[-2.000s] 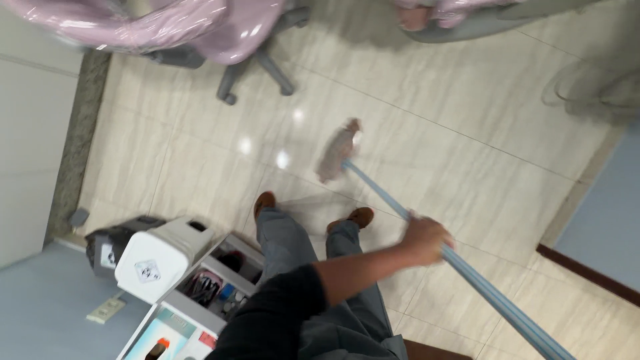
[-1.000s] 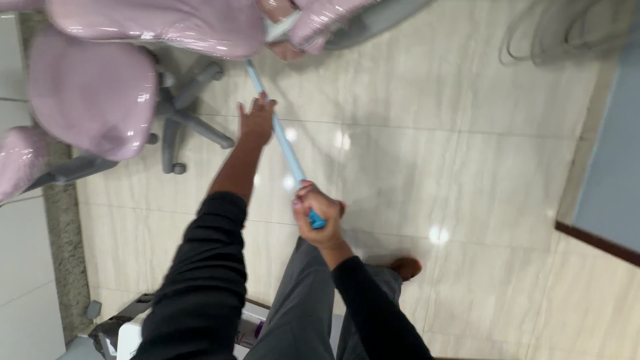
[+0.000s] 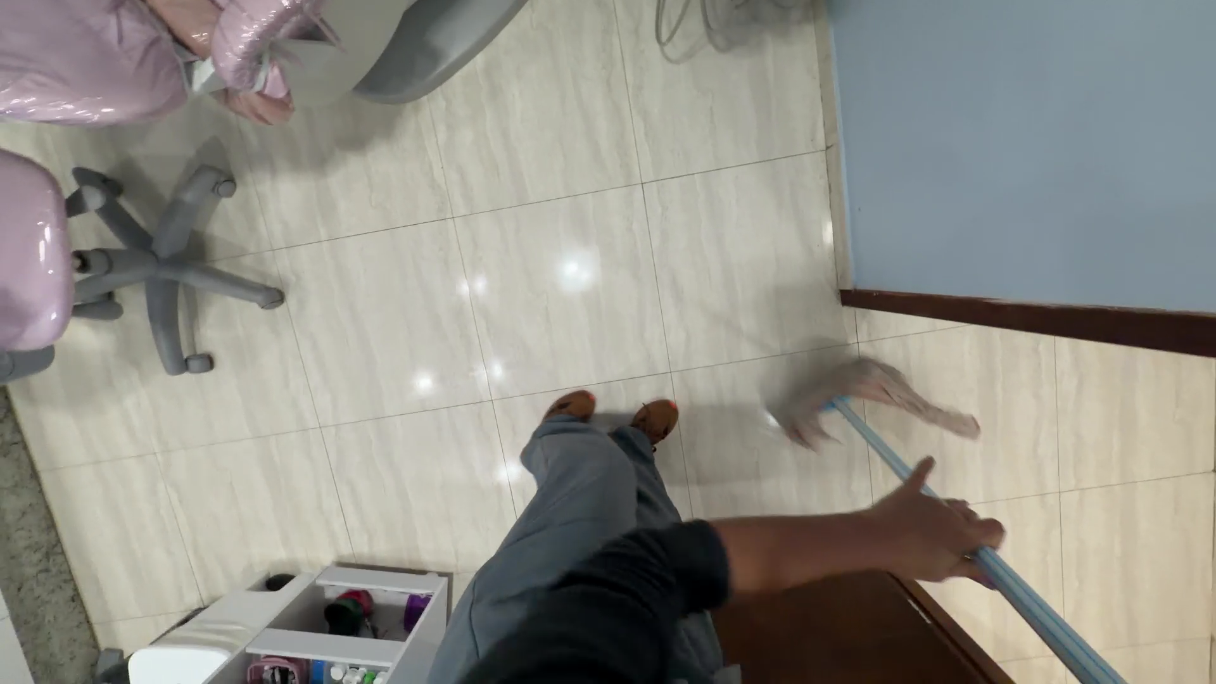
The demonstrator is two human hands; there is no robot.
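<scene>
My left hand point(image 3: 940, 537) reaches across to the right and grips the light blue handle point(image 3: 1031, 603) of a mop, fingers around it and thumb raised. Out past the hand, the greyish-brown cloth mop head point(image 3: 883, 385), blurred, lies spread on the tiled floor near the corner of the blue wall. The handle's upper part runs out of the frame at the lower right. My right hand is out of view.
Left are a pink plastic-covered stool point(image 3: 33, 252) and its wheeled base point(image 3: 157, 266). A pink padded chair point(image 3: 85, 57) is at upper left. An open compartment unit point(image 3: 328, 646) stands below, a blue wall point(image 3: 1026, 142) upper right, brown wooden furniture point(image 3: 845, 636) lower right.
One second ago both hands were on the handle, which pointed toward the pink chair; now the mop is at the right and my right hand is out of view. The view has shifted right.
</scene>
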